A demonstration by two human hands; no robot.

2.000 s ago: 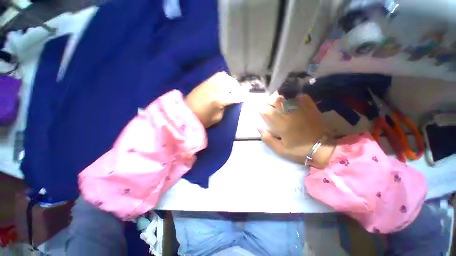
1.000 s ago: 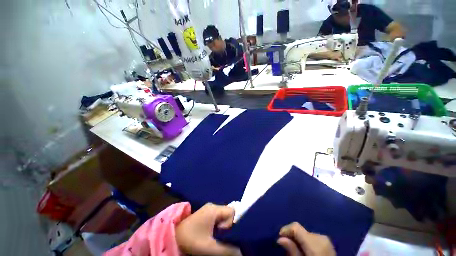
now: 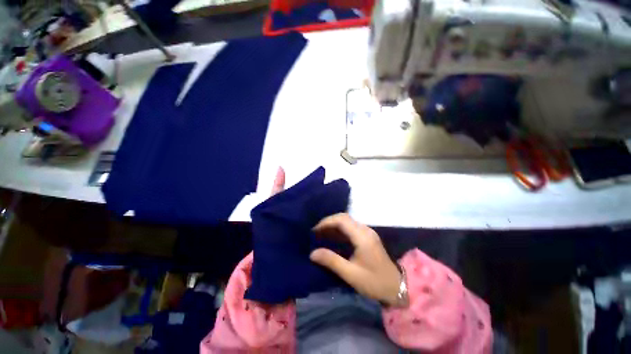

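A small navy cut panel (image 3: 287, 238) is held above my lap at the table's front edge, its top edge folded into uneven points. My left hand (image 3: 278, 181) is mostly hidden behind the cloth and holds it from below; one fingertip shows above it. My right hand (image 3: 356, 259) lies on the cloth's right side, thumb and fingers pinching it. Larger navy body panels (image 3: 200, 138) lie flat on the white table to the left. The sewing machine (image 3: 484, 55) stands to the right, with no panel under its needle.
Orange-handled scissors (image 3: 531, 166) and a smartphone (image 3: 600, 164) lie at the right. A dark fabric heap (image 3: 470, 107) sits under the machine arm. A purple machine part (image 3: 68, 100) is at the left, a red basket (image 3: 277, 22) behind. Boxes with navy pieces are below left.
The view has swung down from the room to the table. The small panel, earlier spread out in both hands, is now bunched over my left hand near my lap.
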